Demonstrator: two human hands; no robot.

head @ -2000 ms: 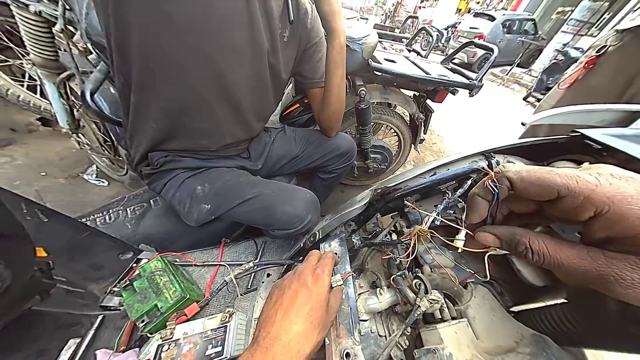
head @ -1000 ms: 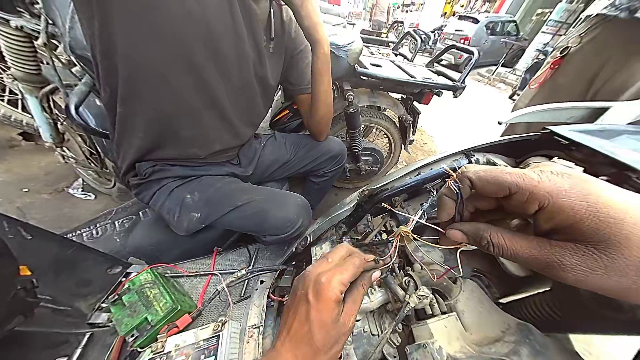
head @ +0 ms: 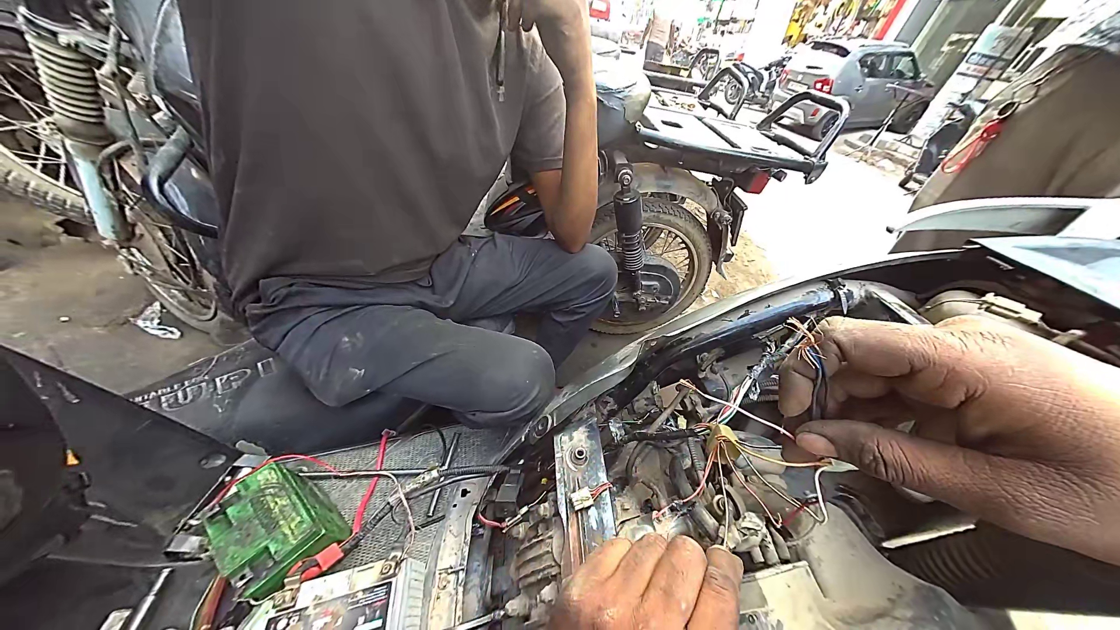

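Note:
My right hand [head: 936,420] pinches a bundle of thin wires [head: 815,372] with bare copper ends between its thumb and fingers, above the open engine bay of a scooter. A splayed wiring harness with yellow tape [head: 723,440] lies just left of it, its coloured wires spreading over the engine. My left hand [head: 646,582] is low at the centre, fingers curled at the ends of thin wires near a metal bracket [head: 584,490]; its fingertips are partly hidden, so any hold is unclear. A small white connector [head: 583,499] rests on that bracket.
At lower left are a green battery [head: 271,525] with a red terminal lead and a second, light-cased battery [head: 350,604]. A person in dark clothes [head: 394,350] sits close across from me. A parked motorcycle [head: 656,219] stands behind, and another person's clothing shows at upper right.
My left hand has moved down from beside the harness to the lower centre, with its fingers more curled. My right hand keeps its grip on the wire bundle.

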